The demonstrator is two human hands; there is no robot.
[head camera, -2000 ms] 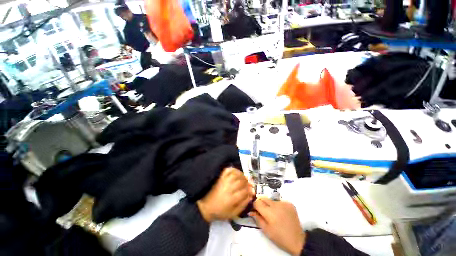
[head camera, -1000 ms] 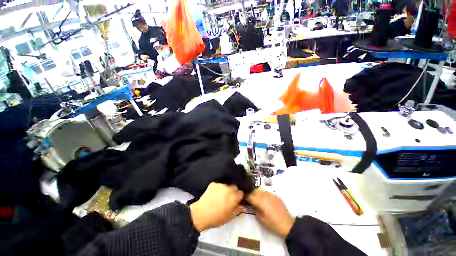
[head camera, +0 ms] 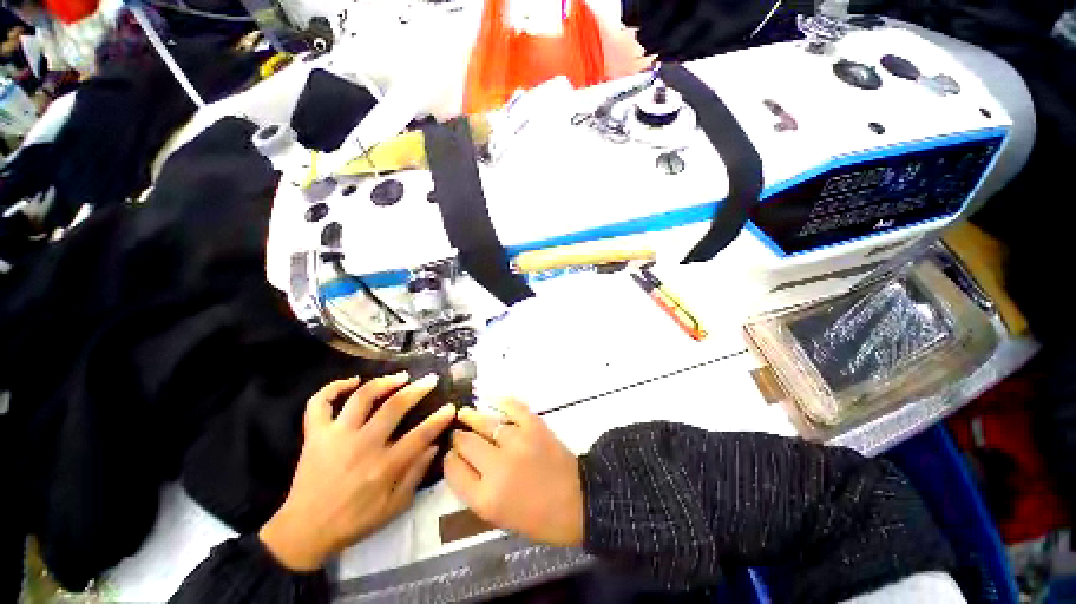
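A large black cloth garment [head camera: 153, 354] is heaped left of the sewing machine [head camera: 590, 177] and runs under its needle area [head camera: 443, 330]. My left hand [head camera: 360, 460] lies spread and flat on the garment, just in front of the presser foot, pressing it rather than gripping it. My right hand [head camera: 513, 472], with a ring on one finger, has its fingertips closed on the garment's edge right beside my left fingertips. The cloth under the fingers is partly hidden.
Orange-black thread snips [head camera: 670, 302] lie on the bed. A clear-framed case with a dark screen [head camera: 879, 336] is at the right. Two black straps [head camera: 472, 218] cross the machine head. An orange plastic bag [head camera: 537, 53] is behind. A blue crate [head camera: 944, 496] is below the table's right side.
The view has turned right and down towards the machine. My left hand has opened from a closed grip to lie spread on the cloth. The garment's edge is now at the presser foot.
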